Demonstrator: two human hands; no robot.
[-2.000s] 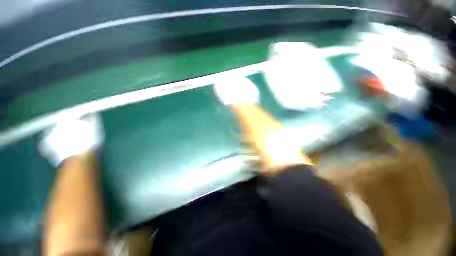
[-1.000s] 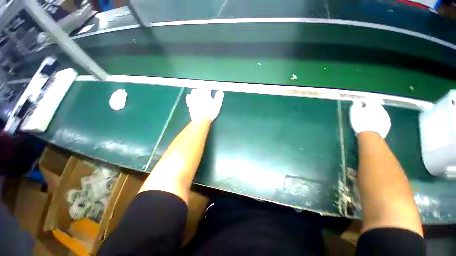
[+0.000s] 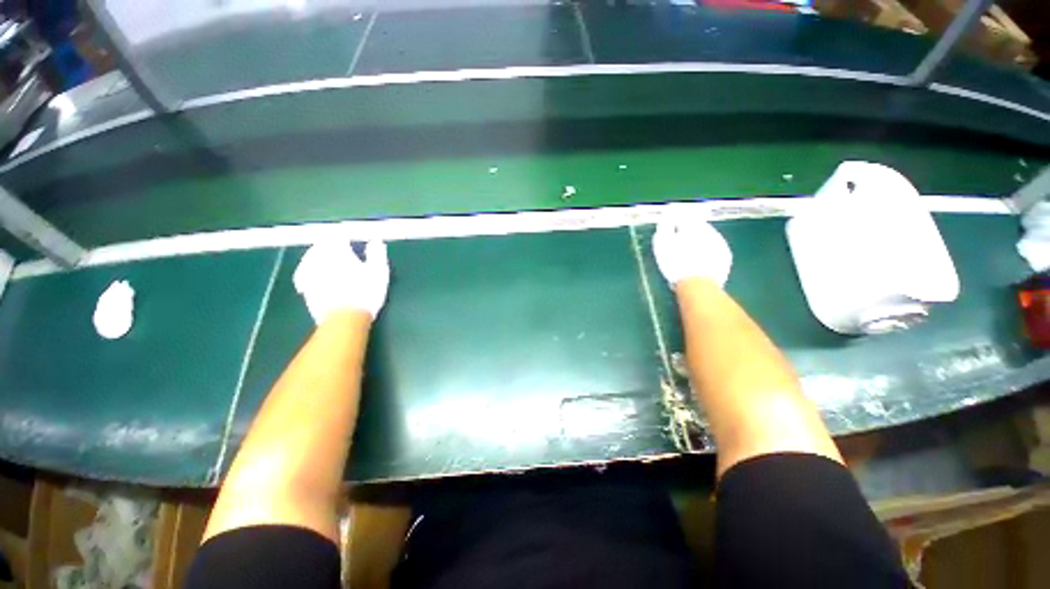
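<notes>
My left hand (image 3: 343, 280), in a white glove, rests at the whitish edge rail (image 3: 507, 223) on the left part of the green bench top (image 3: 507, 334). My right hand (image 3: 692, 249), also in a white glove, rests at the same rail further right, just past a pale seam. I see nothing held in either hand, but the overexposed gloves hide how the fingers lie. A white plastic jug (image 3: 872, 251) with a small dark hole stands to the right of my right hand. A small white lump (image 3: 114, 310) lies alone at the left.
The darker green conveyor belt (image 3: 426, 178) runs beyond the rail with tiny pale bits on it. A red-orange object (image 3: 1035, 313) sits at the far right edge. Below the bench are a carton with pale coils (image 3: 106, 543) at left and an open carton (image 3: 979, 524) at right. Metal posts rise at both sides.
The view has turned right since one second ago, bringing the whole jug and the red-orange object into view. Both hands stay at the rail. The blur of two seconds ago is gone.
</notes>
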